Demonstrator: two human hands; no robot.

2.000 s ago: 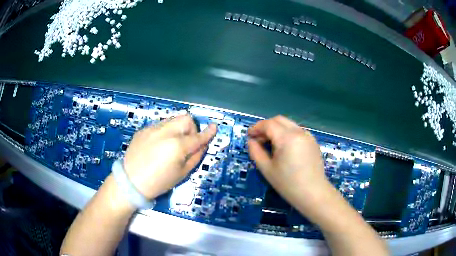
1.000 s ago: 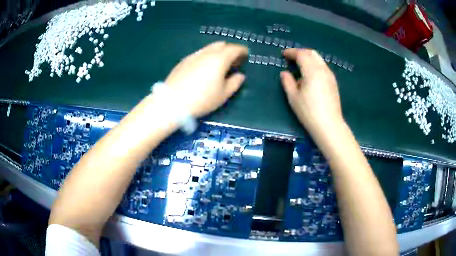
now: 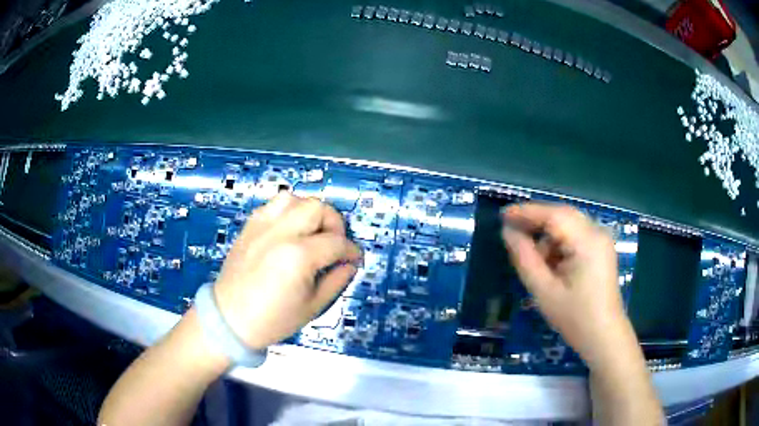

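Note:
Blue circuit boards (image 3: pixel 424 250) lie side by side along the near edge, with dark gaps between some of them. My left hand (image 3: pixel 287 266), with a pale band on the wrist, is over the boards left of the middle. Its thumb and fingers are curled together. My right hand (image 3: pixel 566 270) is over a board right of a dark gap. Its thumb and index finger are close together. Whether either hand holds a small part is too small and blurred to tell. Small grey parts (image 3: pixel 470 61) lie in rows on the green surface (image 3: pixel 275 100).
Loose white pieces (image 3: pixel 125 42) lie in a pile at the far left, and more white pieces (image 3: pixel 728 133) lie at the right. A red can (image 3: pixel 701 27) stands at the far right. A pale metal edge (image 3: pixel 349 384) runs along the near side.
Both hands have come back from the rows of grey parts to over the boards. The short near row now shows fewer parts. The view has shifted a little.

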